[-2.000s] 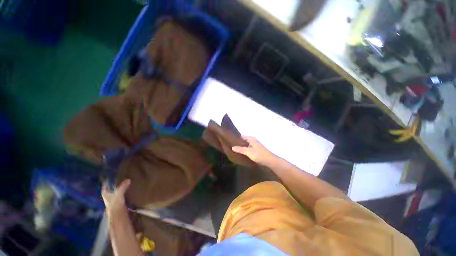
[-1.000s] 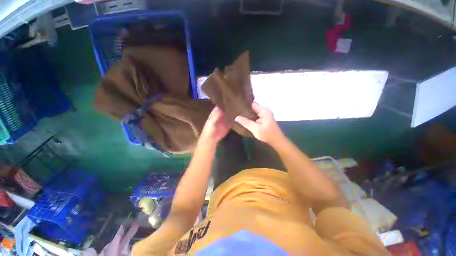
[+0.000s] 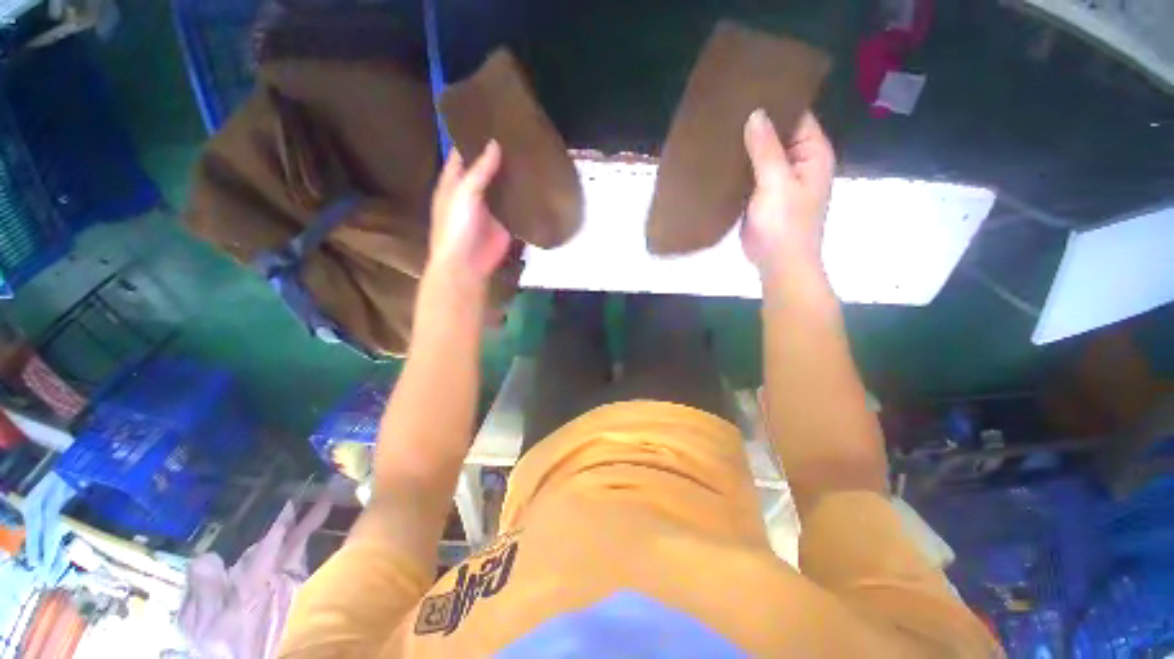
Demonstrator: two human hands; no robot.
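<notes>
My left hand (image 3: 466, 219) holds a brown cut piece (image 3: 521, 161) by its left edge, thumb on top. My right hand (image 3: 788, 193) holds another brown cut piece (image 3: 718, 142) by its right side. The two pieces are apart, side by side above the white bench (image 3: 888, 238). Each has a rounded lower end; whether each is one layer or several I cannot tell. A large brown bundle (image 3: 373, 213) with a dark blue-grey tie (image 3: 299, 251) lies left of my left hand, over the blue crate (image 3: 216, 64).
More blue crates stand at the lower left (image 3: 155, 444) and near my left elbow (image 3: 350, 418). A white board (image 3: 1120, 273) is at the right. A red-pink scrap (image 3: 882, 71) lies beyond the bench. A pale pink cloth (image 3: 251, 586) is at the lower left.
My left hand has gone from the bundle to the pieces. The brown pieces, together a second ago, are now separated, one in each hand. The view has turned.
</notes>
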